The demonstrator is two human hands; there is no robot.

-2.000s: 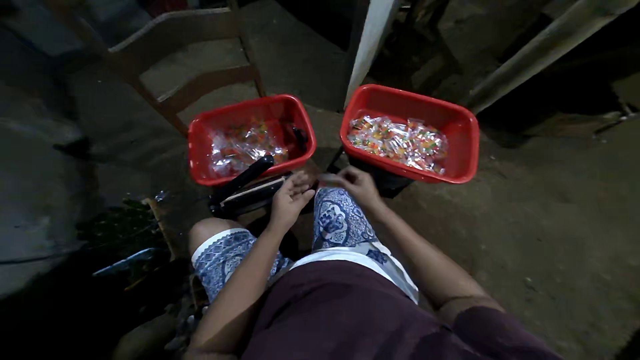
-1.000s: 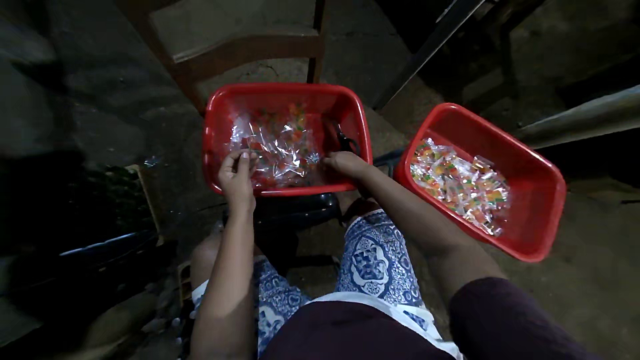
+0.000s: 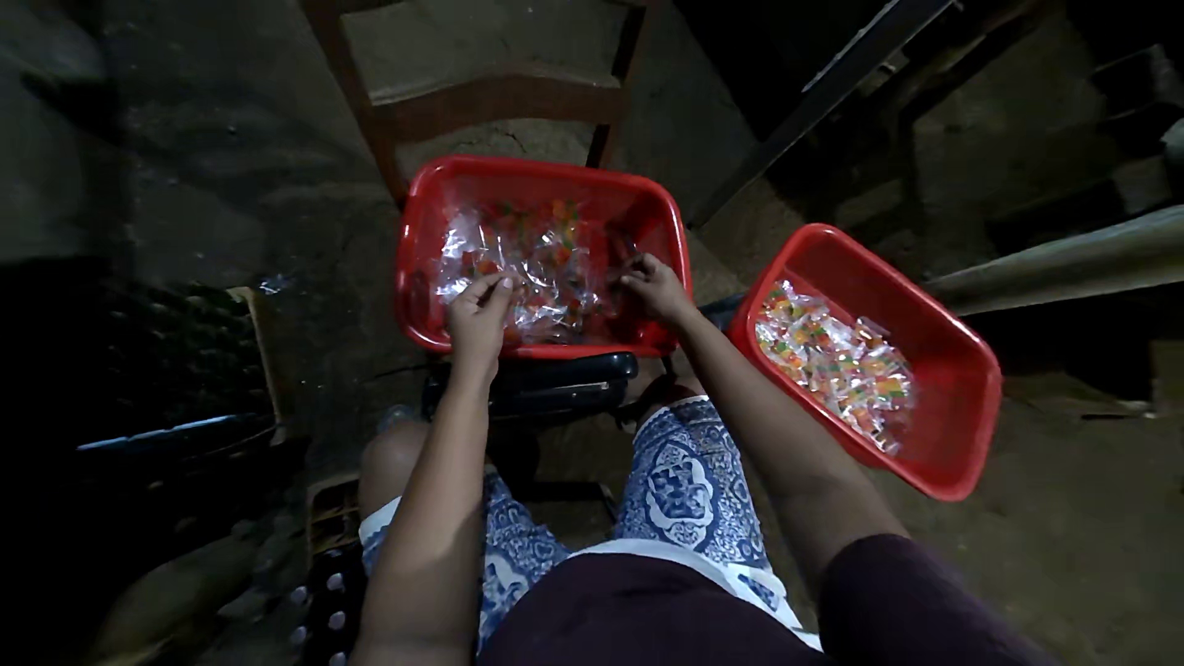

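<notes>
Both my hands are over the left red plastic basin (image 3: 541,351), which holds clear wrappers and small orange, red and green pieces (image 3: 518,268). My left hand (image 3: 481,314) is at its near left part, thumb and forefinger pinched together; whether something thin is between them cannot be told. My right hand (image 3: 655,289) is inside the right part, fingers bent, beside a dark object (image 3: 624,245) that is hard to make out. A second red plastic basin (image 3: 957,407) on the right holds many small clear-wrapped, colourful pieces (image 3: 837,361).
Beyond the left basin stands a wooden chair (image 3: 499,97). A black, shiny object (image 3: 564,384) lies between that basin and my knees. A pale beam (image 3: 1064,259) and a dark post (image 3: 814,102) are at the right. A dark crate (image 3: 333,592) is at lower left.
Two seconds ago my hands were together above my lap; now they are apart over the left basin, where they also were one second ago. The view has shifted.
</notes>
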